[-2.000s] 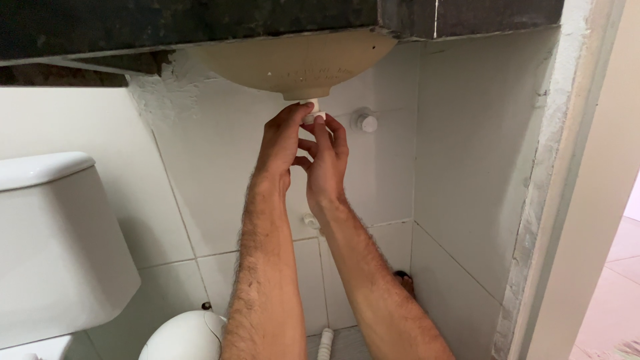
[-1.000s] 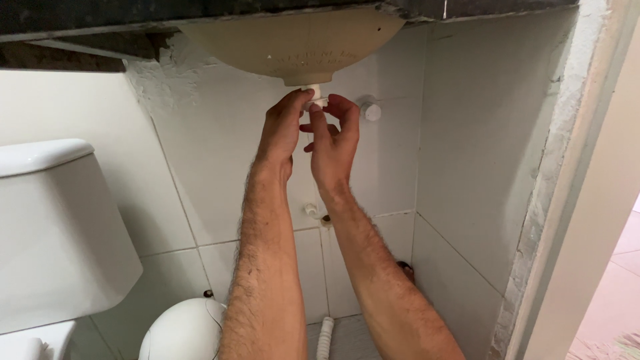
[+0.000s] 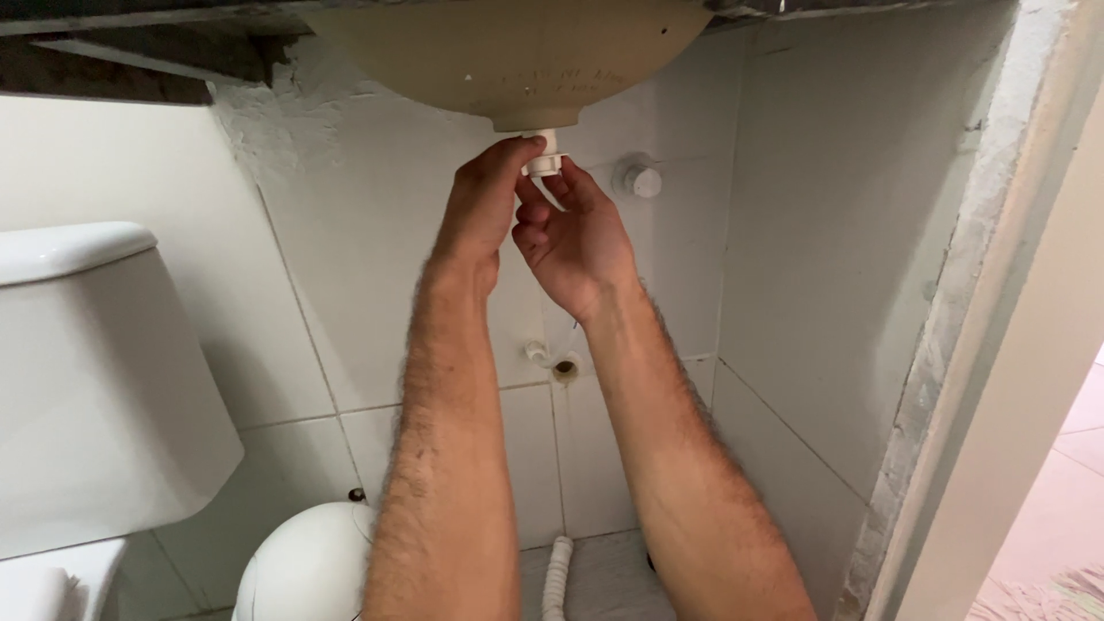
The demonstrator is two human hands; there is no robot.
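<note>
Beneath the round underside of a sink basin [image 3: 535, 60], a white plastic drain tailpiece [image 3: 543, 141] points straight down. A white plastic ring nut [image 3: 544, 164] sits around the tailpiece, a little below the basin's outlet. My left hand [image 3: 490, 194] pinches the tailpiece and nut from the left, thumb on the front. From the right and below, the fingertips of my right hand [image 3: 586, 228] hold the nut's edge, its other fingers curled. The far sides of the nut and some fingertips are hidden.
Behind the hands, the tiled wall carries a round white fitting [image 3: 640, 179], a small white valve or connector [image 3: 536, 352] and an open hole [image 3: 565, 370]. A corrugated white hose [image 3: 558, 578] stands below. A toilet cistern [image 3: 103, 388] and a white rounded bin [image 3: 306, 565] are at left.
The fingers have shifted around the fitting, and more of the white nut now shows between them. Both hands remain under the basin outlet.
</note>
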